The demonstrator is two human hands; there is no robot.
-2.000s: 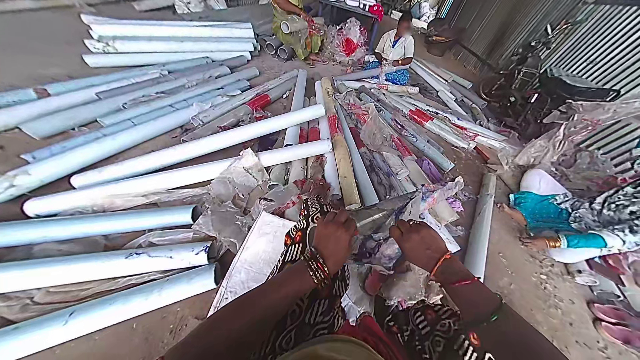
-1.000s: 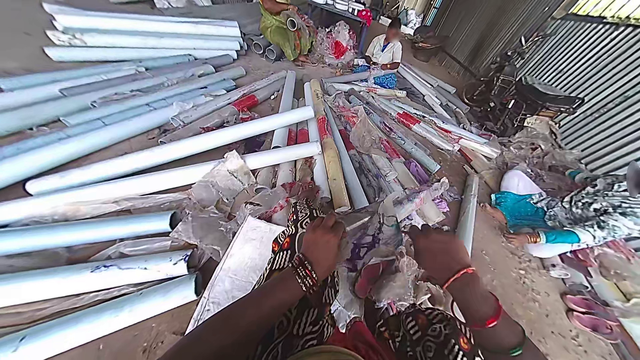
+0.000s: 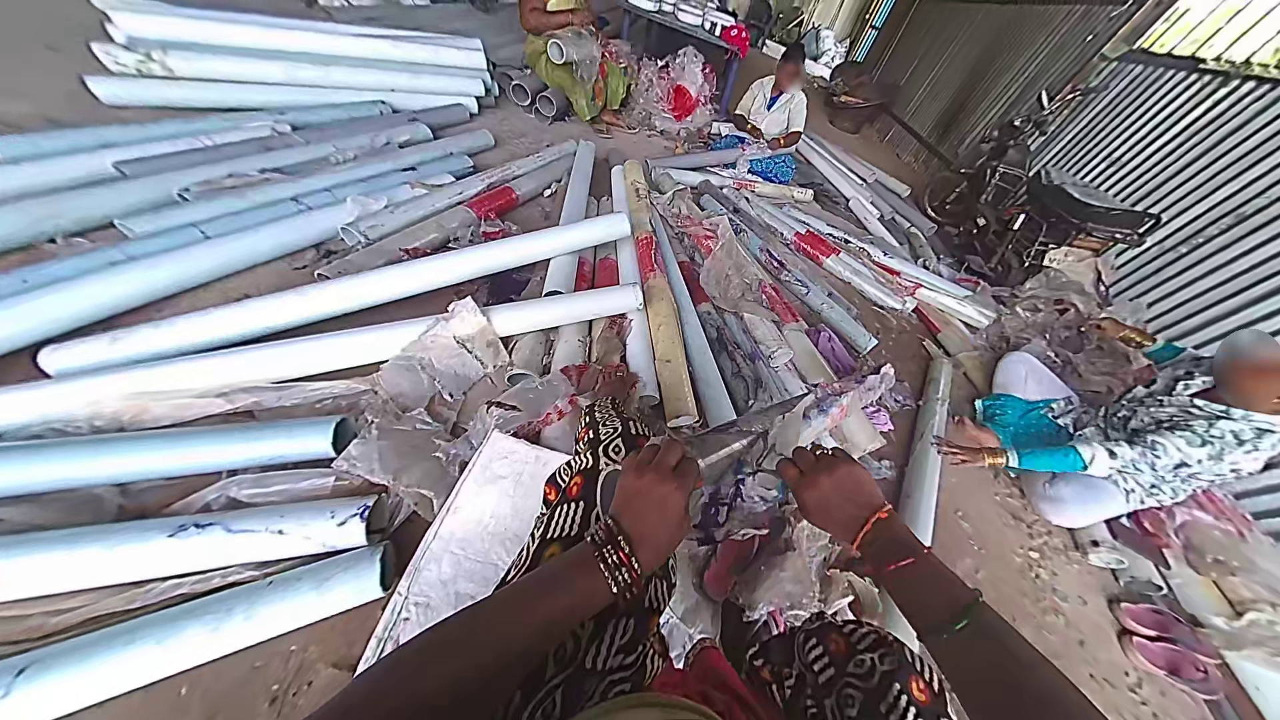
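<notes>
My left hand, with bangles at the wrist, is closed on the near end of a tool with a long pointed blade; its exact kind is hard to tell. The blade slants up and to the right, across plastic scraps. My right hand grips the edge of crumpled plastic film just right of the blade. Torn film with purple marks hangs between both hands over my lap. A yellowish pipe wrapped in film ends just beyond my left hand.
White pipes lie at the left, film-wrapped pipes ahead. A white sack is beside my left leg. One person sits at the right, others at the back. Pink sandals and a parked motorcycle are on the right.
Both hands stay in front of my lap. The blade now shows pointing to the right between them, and my right hand is at the film beside it.
</notes>
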